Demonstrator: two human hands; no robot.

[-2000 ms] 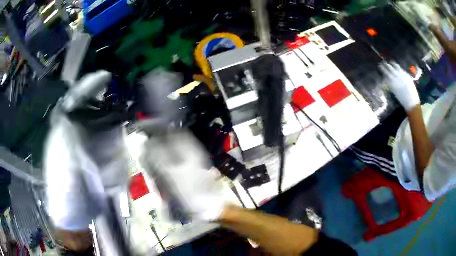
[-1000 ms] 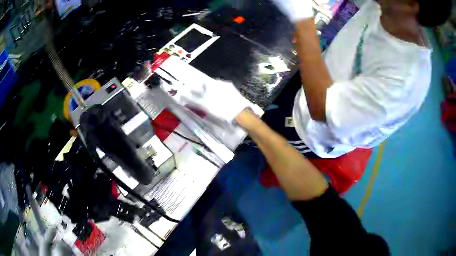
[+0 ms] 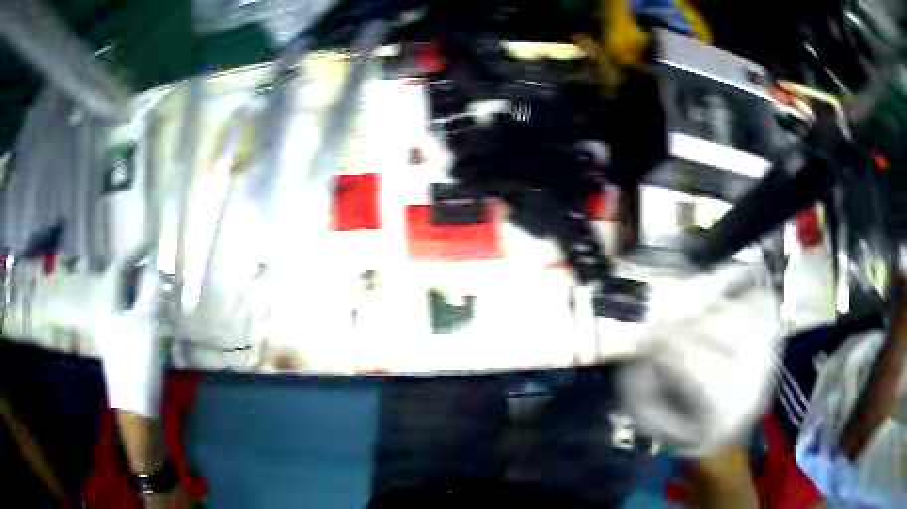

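Observation:
The view is blurred. A white-gloved hand, which looks like my left hand [image 3: 131,333], is at the bench's left front edge by the lower ends of long silver-grey strips [image 3: 60,184]; its grip is unclear. My right hand [image 3: 708,358], in a white glove, is at the right front edge, just below the black screwdriver [image 3: 766,209]. The screwdriver slants down left over the screw feeder [image 3: 711,149]. I cannot tell whether the right hand holds anything. Black fittings [image 3: 507,149] lie heaped mid-bench, with one on a red square [image 3: 457,211].
More pale strips [image 3: 234,179] lie left of centre. A yellow tape roll [image 3: 622,35] is behind the feeder, and clear plastic [image 3: 264,15] is at the rear left. A person's arm [image 3: 875,383] shows at the right edge. Red stools [image 3: 184,418] stand below the bench.
The view has swung left, back to the strips and the black heap. My right hand has moved from beyond the feeder to the front edge. A gloved hand now shows at left.

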